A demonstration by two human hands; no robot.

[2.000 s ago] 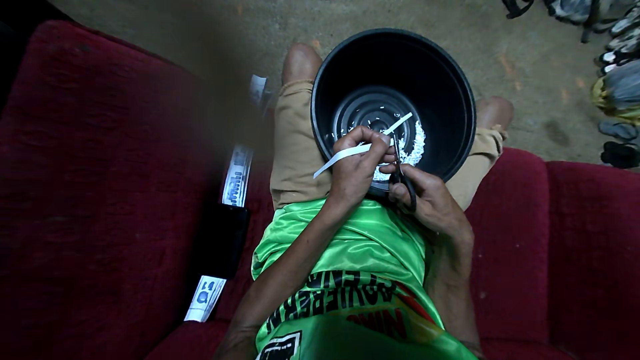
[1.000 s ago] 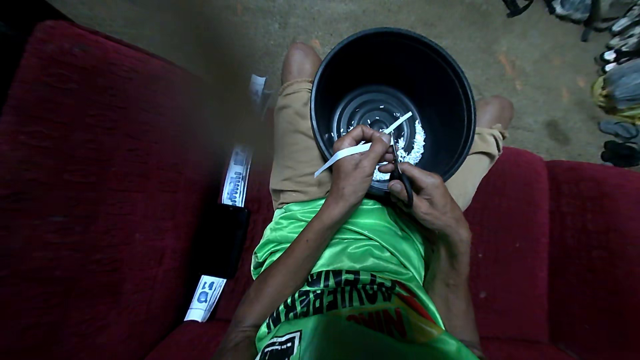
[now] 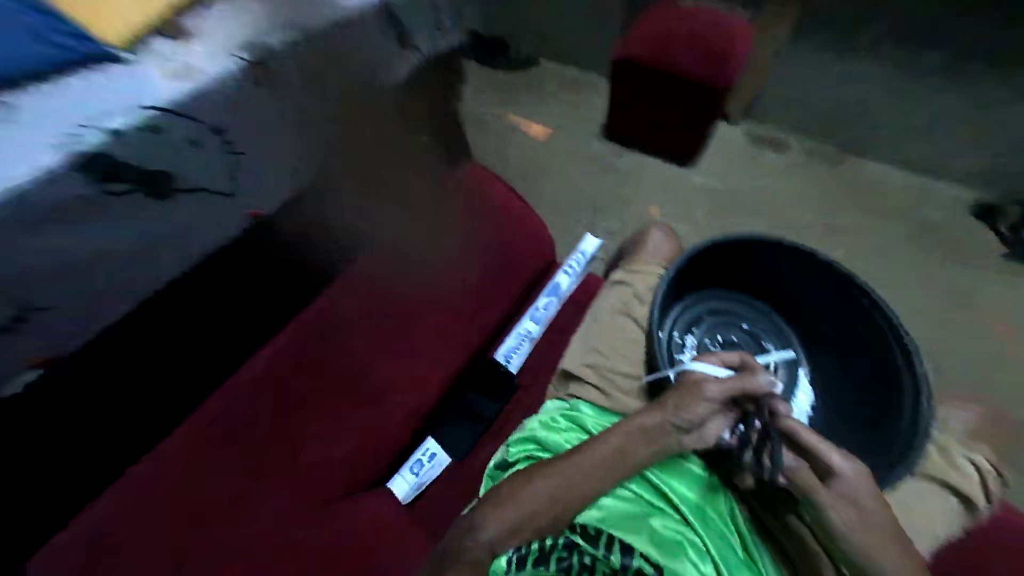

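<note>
Between my knees stands a black plastic bucket [image 3: 872, 360] with small white scraps [image 3: 802, 396] on its bottom. My left hand [image 3: 708, 400] is over the bucket's near side and pinches a narrow white strip [image 3: 704, 368], whose ends stick out to the left and to the upper right. Close against it, my right hand [image 3: 824, 472] holds dark-handled scissors [image 3: 756, 448]; blur and the fingers hide the blades, so I cannot tell whether they touch the strip.
On the red upholstered seat [image 3: 320, 400] at my left lie a long printed white strip [image 3: 548, 304], a black object [image 3: 472, 408] and a shorter printed white piece [image 3: 420, 470]. A red padded stool [image 3: 680, 72] stands on the concrete floor ahead.
The view has swung far to the left. The scissors, upright beside the strip before, now point down toward my lap, with my hands closer together.
</note>
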